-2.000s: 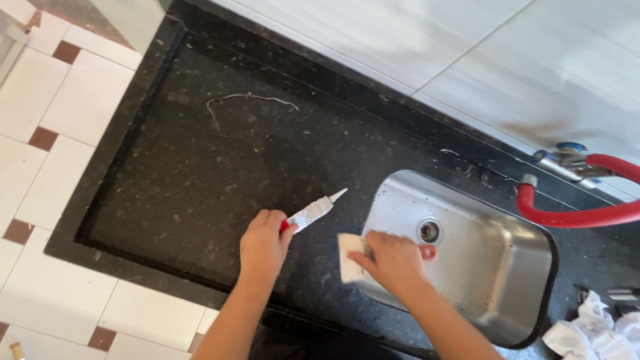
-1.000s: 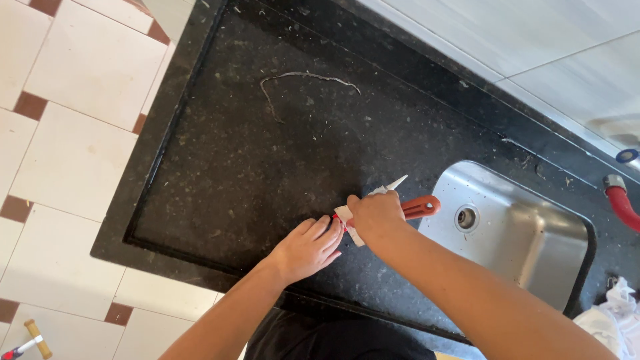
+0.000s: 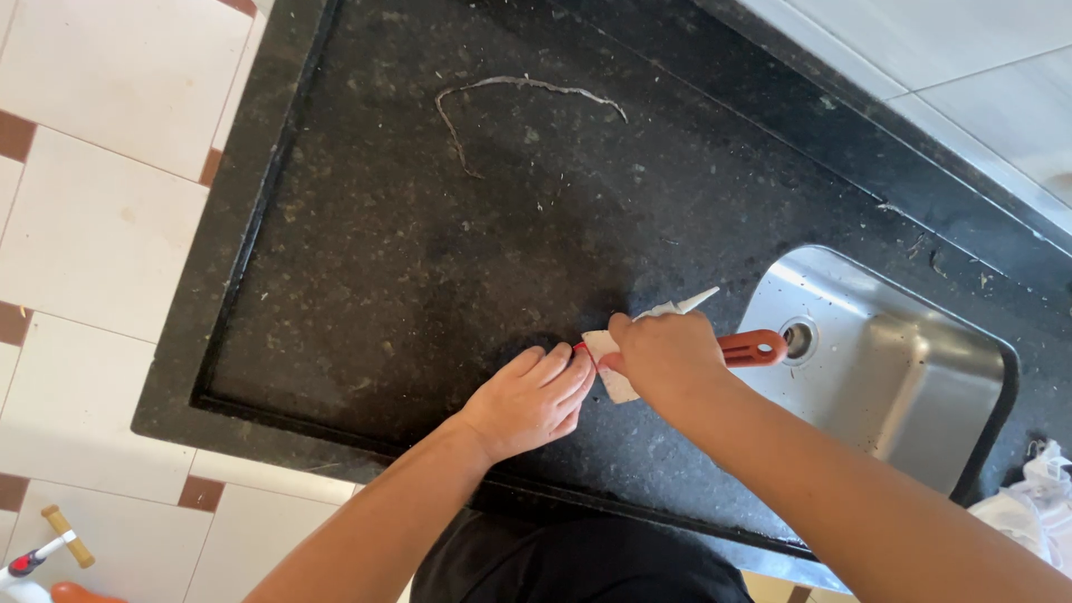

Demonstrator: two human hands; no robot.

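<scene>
My right hand [image 3: 670, 356] is closed on a scraper or putty knife, whose orange-red plastic handle [image 3: 752, 347] sticks out to its right over the sink edge. A pale flat blade [image 3: 611, 368] shows at its left. Beyond the knuckles lies a white tube, its pointed nozzle [image 3: 699, 300] tilted up to the right. My left hand [image 3: 536, 398] grips the red end [image 3: 579, 345] of what appears to be the same tube, just left of the blade; its fingers hide most of that end. Both hands are low over the black stone countertop [image 3: 402, 276].
A thin grey strip of old sealant [image 3: 536, 81] lies curved on the counter. At right is a stainless steel sink [image 3: 871, 377]; small debris lies along the rear edge. White crumpled plastic [image 3: 1030, 511] is at lower right. A raised rim borders the counter; a tiled wall stands behind.
My right hand has moved from the sink's edge to beside my left hand and the tube, carrying the scraper. Since one second ago, both hands have stayed close together. The view has shifted left.
</scene>
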